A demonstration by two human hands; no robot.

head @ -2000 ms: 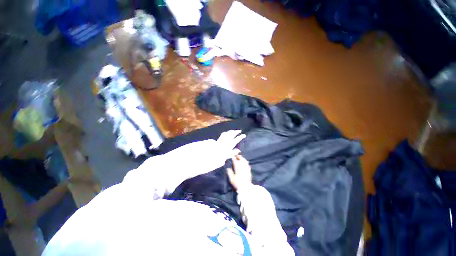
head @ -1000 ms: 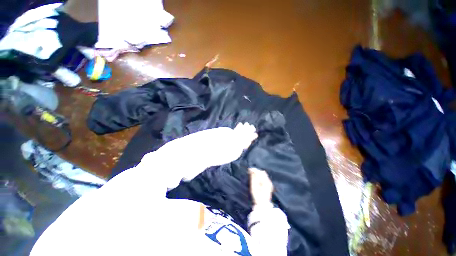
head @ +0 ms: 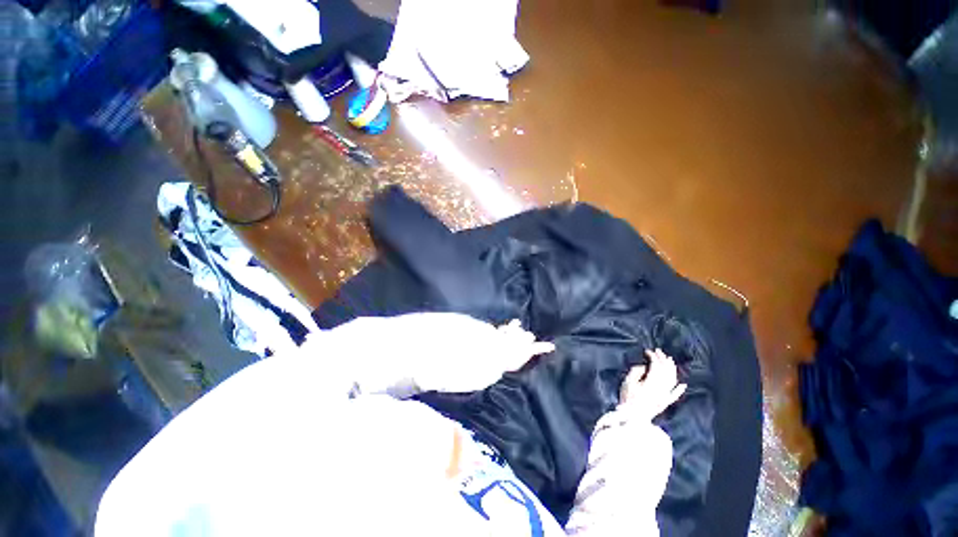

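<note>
A black jacket (head: 735, 399) lies spread on the brown table with its shiny lining (head: 567, 367) facing up. A sleeve (head: 436, 246) points to the upper left and looks slightly blurred. My left hand (head: 522, 348) rests on the lining near the middle, fingers apart. My right hand (head: 653, 386) lies on the lining to the right, fingers spread. Both hands are overexposed; no cloth shows gripped in either. My white sleeves and clothing cover the jacket's lower left part.
Navy garments (head: 893, 388) are heaped at the right. A corded tool (head: 247, 157), white bottle (head: 307, 100), blue round item (head: 368, 110), thin red tool (head: 341, 144) and white sheets (head: 457, 47) are at the upper left. A black-and-white cloth (head: 226, 273) hangs by the left edge; a blue bin (head: 116, 79) stands beyond.
The view has shifted, then swung back left. My hands have moved apart sideways across the lining, the right one further right. The jacket's lining and sleeve lie differently.
</note>
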